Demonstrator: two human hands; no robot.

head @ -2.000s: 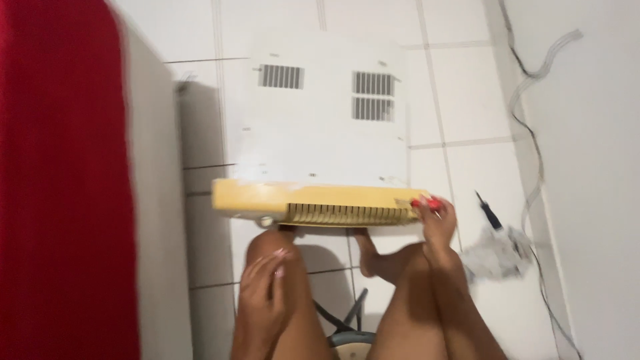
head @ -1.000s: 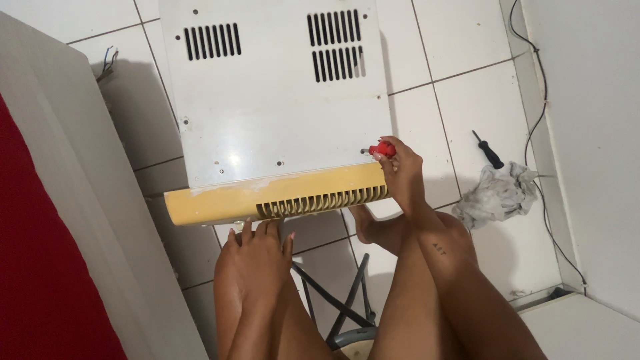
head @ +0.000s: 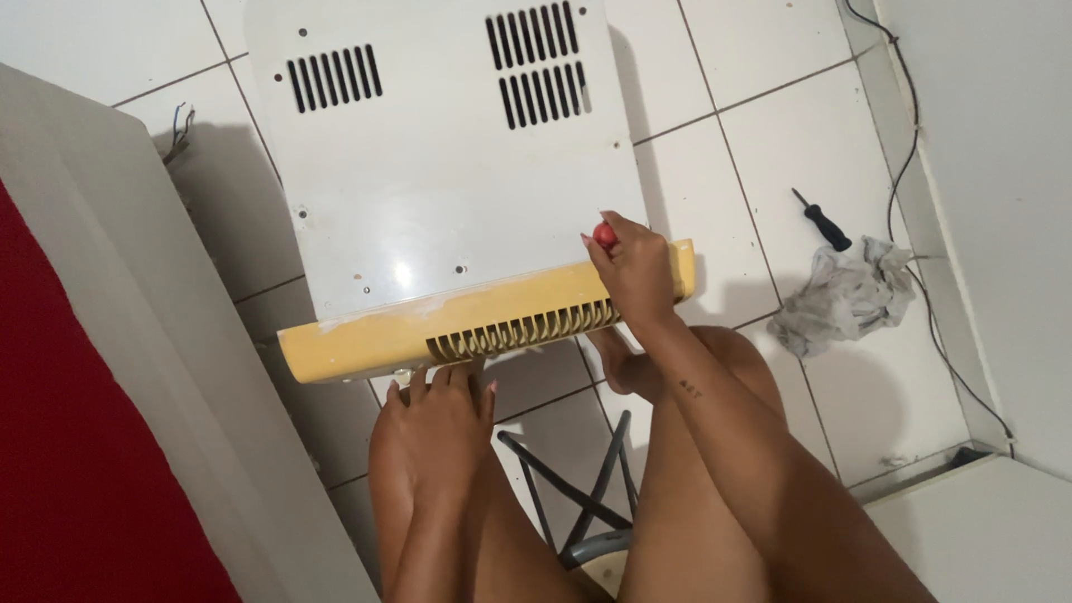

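Note:
A white metal appliance housing [head: 444, 184] with slotted vents stands before my knees, a yellowed plastic front panel [head: 494, 311] with a grille along its near edge. My right hand [head: 641, 264] grips a red-handled tool [head: 605, 235], probably a screwdriver, over the housing's near right corner; its tip is hidden. My left hand [head: 440, 419] rests with spread fingers on my left knee, just below the panel, and holds nothing. Screws and small holes dot the housing.
On the tiled floor to the right lie a black-handled screwdriver [head: 827, 228] and a crumpled plastic bag [head: 846, 295]. A dark cable [head: 913, 126] runs along the right wall. Bare wire ends [head: 178, 138] show at the left beside a pale block with red cloth [head: 75, 419]. Folding stool legs [head: 586, 494] stand between my knees.
My right hand has moved from the panel's right end onto the housing's corner with the red tool. My left hand has slid forward on my knee, closer to the panel. The view has shifted nearer.

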